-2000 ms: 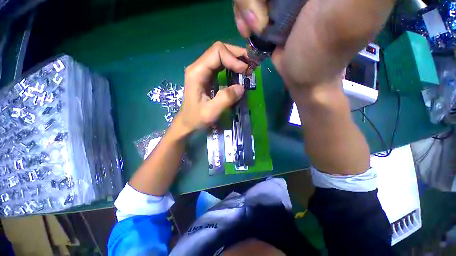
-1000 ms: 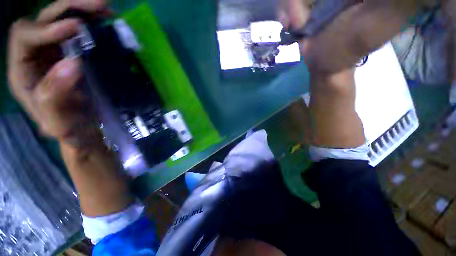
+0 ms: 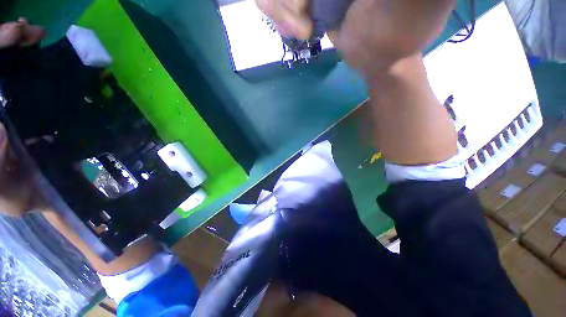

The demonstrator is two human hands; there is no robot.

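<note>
The black housing (image 3: 68, 136) lies at a slant along the green jig (image 3: 161, 105), beside its white blocks (image 3: 181, 164). My left hand (image 3: 18, 179) is cut off by the left edge and partly hidden behind the housing; its fingers and palm grip the housing's far left side. My right hand (image 3: 372, 37) is at top centre, closed around the dark grip of the electric screwdriver (image 3: 330, 13), whose top is cut off. The screwdriver's low end is over the small metal mouth of the white screw feeder (image 3: 248, 37). The bit and any screw cannot be made out.
The white tray (image 3: 490, 80) with small dark parts in rows is at right, below the bench edge. Brown cartons (image 3: 534, 204) with white labels are at lower right. Stacked clear plastic trays (image 3: 37, 266) are at lower left. A black cord (image 3: 464, 28) loops at upper right.
The view has swung right, so the jig and housing stand further left and larger. My right hand and the screwdriver have moved from the jig to the feeder.
</note>
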